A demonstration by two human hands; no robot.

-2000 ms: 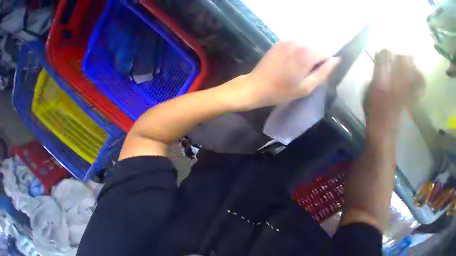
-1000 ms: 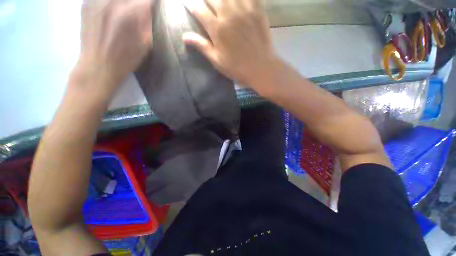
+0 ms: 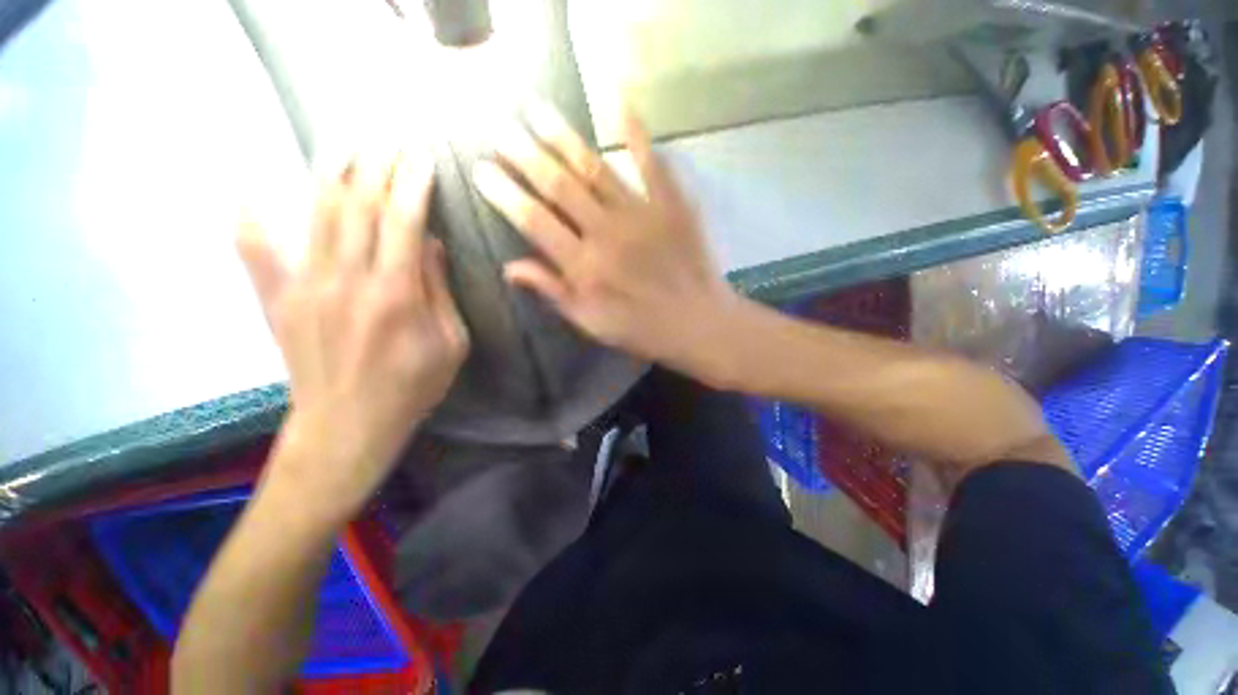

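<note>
A sewn grey workpiece with a centre seam runs from under the glaring lamp down over the table edge. My left hand lies flat on its left side, fingers spread and pointing up. My right hand lies on its right side, fingers spread, beside the seam. The presser foot area is at the top, washed out by glare. More grey fabric hangs below the table edge at my lap.
The white tabletop has a green edge. Scissors with orange and dark red handles lie at the right table edge. A red basket holds a blue basket below left. Another blue basket is at right, near a plastic-wrapped board.
The view has swung from the left baskets round to the machine. Since one second ago, both hands show lower in the picture, and the seam now lies open between them.
</note>
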